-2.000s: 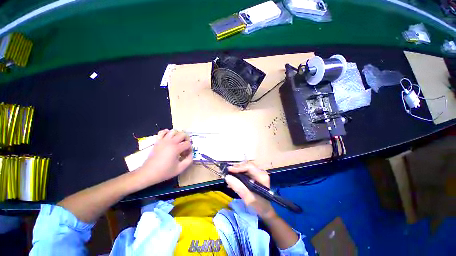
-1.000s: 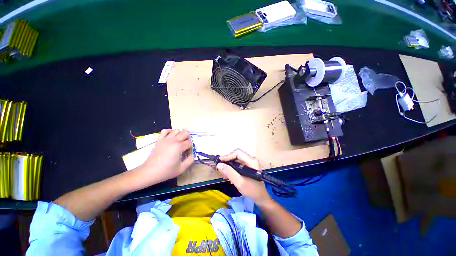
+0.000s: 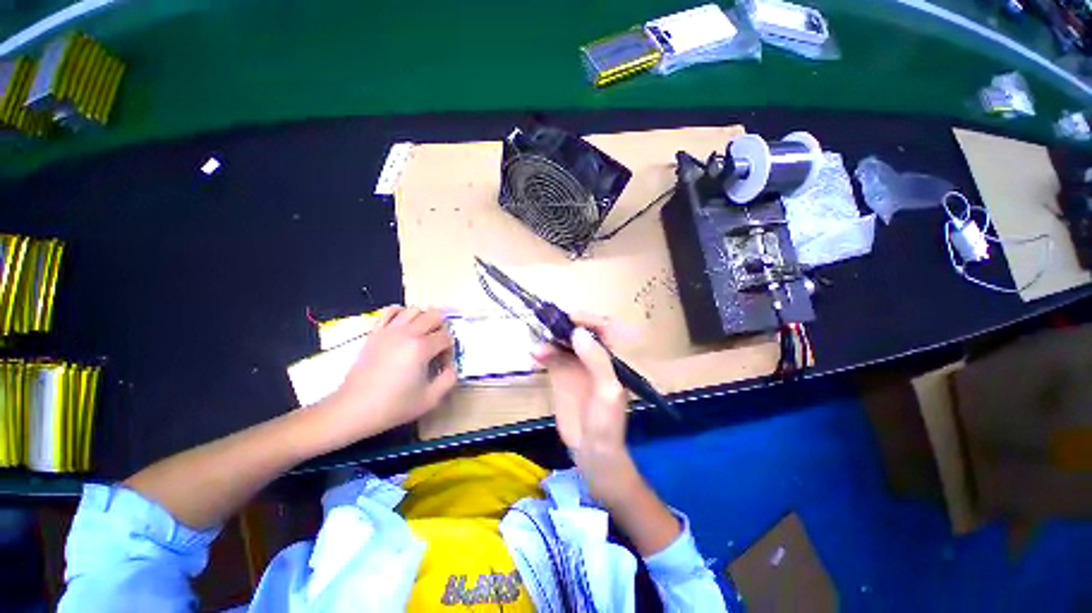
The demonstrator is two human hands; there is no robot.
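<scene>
My left hand [image 3: 401, 365] rests over the end of a white housing or battery piece [image 3: 323, 371] that sticks out to its left. A thin red wire shows at the upper left of these pieces. A white slab [image 3: 497, 347] lies on the cardboard to the right of my left fingertips. The circuit board between them is mostly hidden by my fingers. My right hand [image 3: 587, 383] holds the black soldering iron [image 3: 553, 321]. Its tip points up and left, above the cardboard and apart from the work.
Cardboard mat [image 3: 455, 228] bears a black fan [image 3: 560, 189] and a black solder feeder [image 3: 730, 269] with a wire reel [image 3: 772, 165]. Yellow-edged battery stacks [image 3: 48, 413] are at left. The green belt [image 3: 359, 60] carries batteries and bagged housings. A white cable [image 3: 972, 242] lies right.
My right hand has turned and raised the soldering iron, moving its tip up and away from my left fingertips. My left hand stays on the pieces. The belt items have moved right.
</scene>
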